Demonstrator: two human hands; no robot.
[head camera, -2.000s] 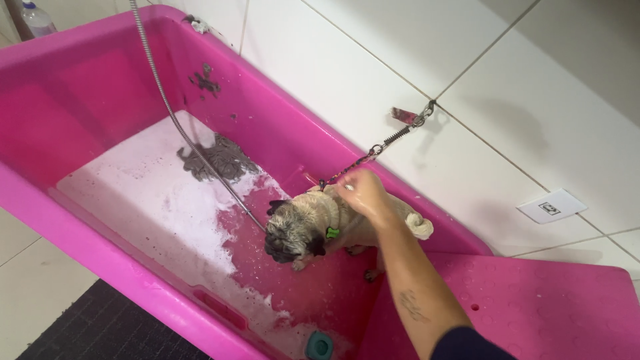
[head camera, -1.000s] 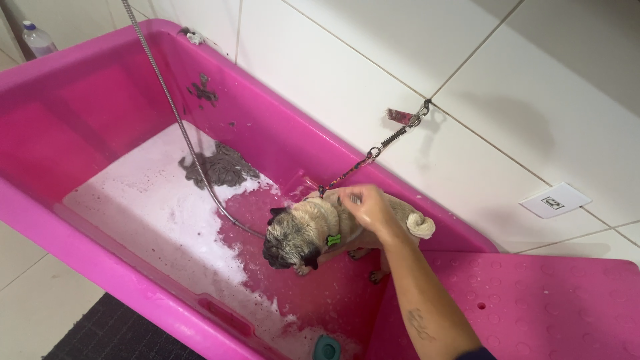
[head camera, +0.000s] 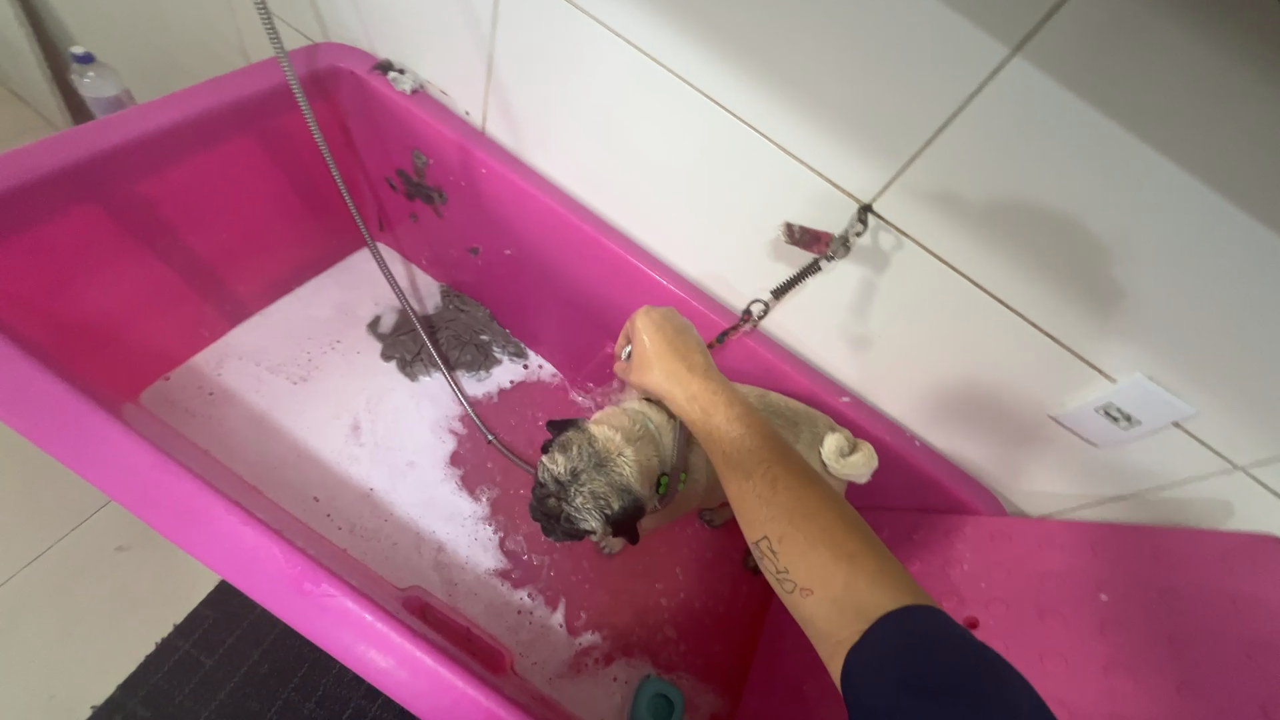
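A wet fawn pug (head camera: 585,480) with a dark muzzle and curled tail stands in a pink plastic tub (head camera: 600,250), its head lowered. Around its neck is a collar (head camera: 678,470) with green pieces. My right hand (head camera: 660,355) is just above the dog's neck, fingers curled around a small shiny metal piece; the rest of that piece is hidden. A leash with a spring (head camera: 797,279) runs from a wall hook down behind the hand. A metal shower hose (head camera: 345,190) hangs across the tub and passes out of sight behind the dog's head. My left hand is out of view.
Whitish foamy water (head camera: 300,400) covers much of the tub floor, with a grey clump (head camera: 450,335) in it. A teal object (head camera: 657,698) lies at the near end. A pink panel (head camera: 1100,610) adjoins the tub at right; a bottle (head camera: 100,82) stands behind the far left corner.
My right hand has moved up and to the left, from over the dog's back to above its neck. The dog has stayed in about the same place.
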